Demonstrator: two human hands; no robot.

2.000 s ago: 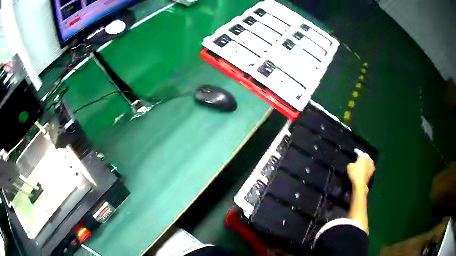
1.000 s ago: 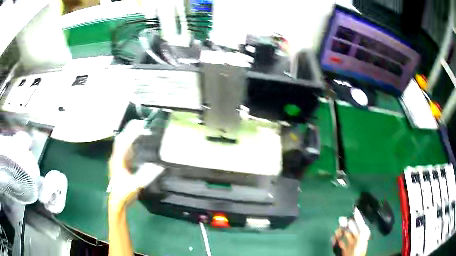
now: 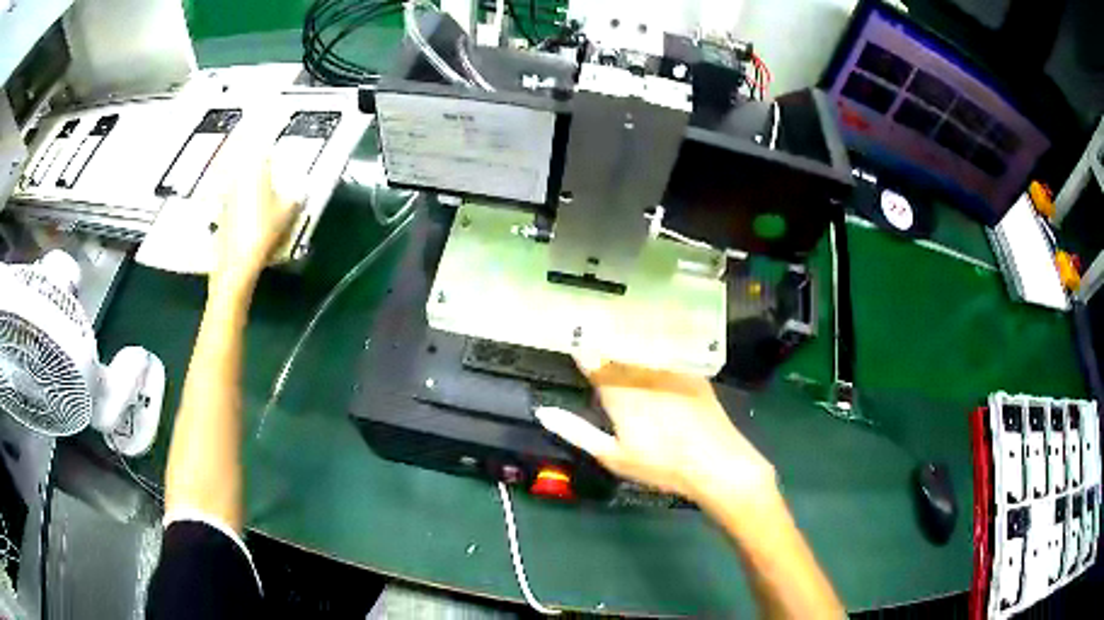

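Observation:
The boxy black machine [image 3: 412,418] stands in front of me with a pale yellow-green fixture plate [image 3: 496,285] and a grey column. A small dark flat piece [image 3: 521,360] lies at the plate's front edge. My right hand [image 3: 666,424] is over the machine's front, its white-tipped thumb apart from the fingers, which reach the plate's edge near the piece. Whether it grips anything is hidden. My left hand [image 3: 252,224] is blurred over the white line carrier [image 3: 182,242], beside a black phone-shaped outline [image 3: 309,131]. Its fingertips do not show clearly, nor whether it holds anything.
A white fan [image 3: 42,345] stands at lower left. A red lit switch [image 3: 552,482] is on the machine's front. At right are a mouse [image 3: 935,500], a white blister tray [image 3: 1011,533] on a red base, a black bar [image 3: 844,303] and a monitor [image 3: 932,103]. White cables lie on the bench.
My left hand has moved from the machine's left side up to the carrier. My right hand has come from beside the mouse to the machine's front. The dark piece now shows there.

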